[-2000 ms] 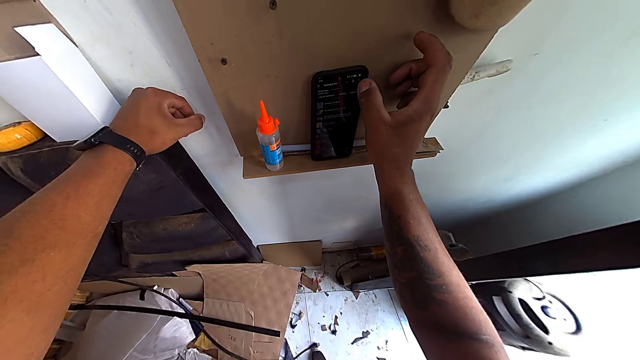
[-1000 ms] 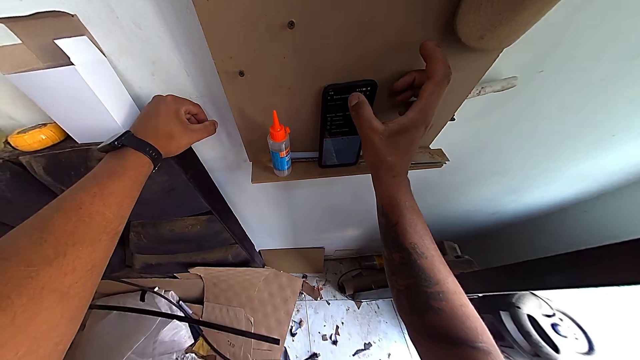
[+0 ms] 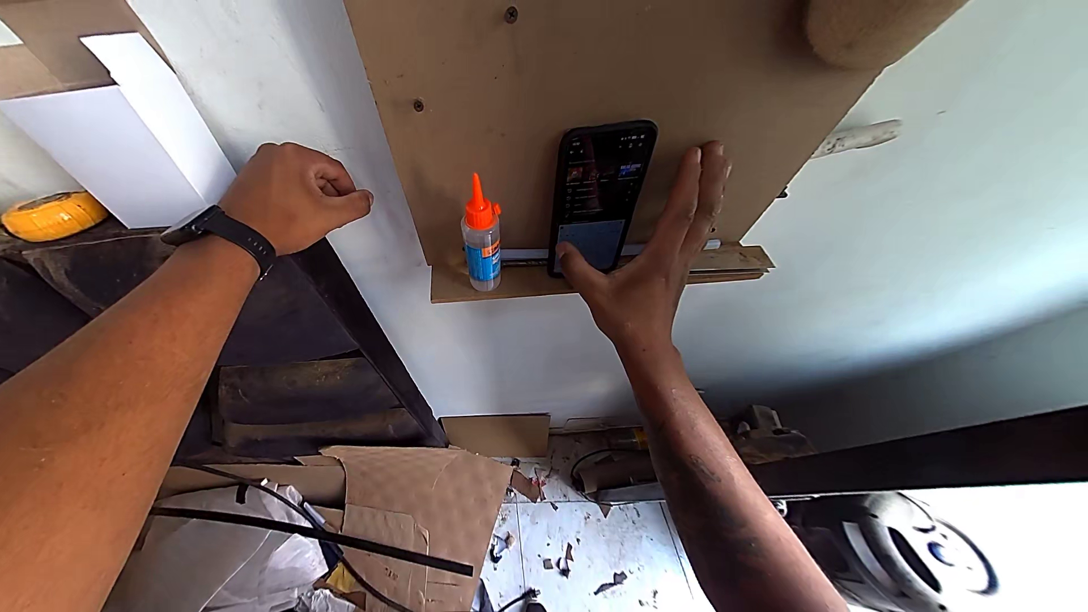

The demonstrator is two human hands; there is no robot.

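A black smartphone [image 3: 599, 191] with a lit screen stands upright on a narrow wooden ledge [image 3: 510, 289], leaning on a brown board [image 3: 595, 68]. My right hand [image 3: 646, 272] has its thumb at the lower part of the screen, and its fingers are stretched up along the board beside the phone. Left of the phone, a small clear bottle with an orange nozzle cap [image 3: 483, 238] stands on the same ledge. My left hand [image 3: 297, 195], with a black watch on the wrist, is loosely curled and holds nothing visible, near the white wall.
White sheets [image 3: 144, 144] and a yellow tape roll [image 3: 55, 215] are at the left, above a dark rack [image 3: 289, 391]. Cardboard [image 3: 425, 510], a plastic bag [image 3: 246, 552] and a black strip [image 3: 314, 534] are below. Scraps litter the tiled floor [image 3: 595, 552]. A black machine [image 3: 901, 552] is at lower right.
My right thumb has moved from the upper part of the phone screen to its lower part. The fingers of that hand, bent before, are now straighter. The screen now shows a light lower panel.
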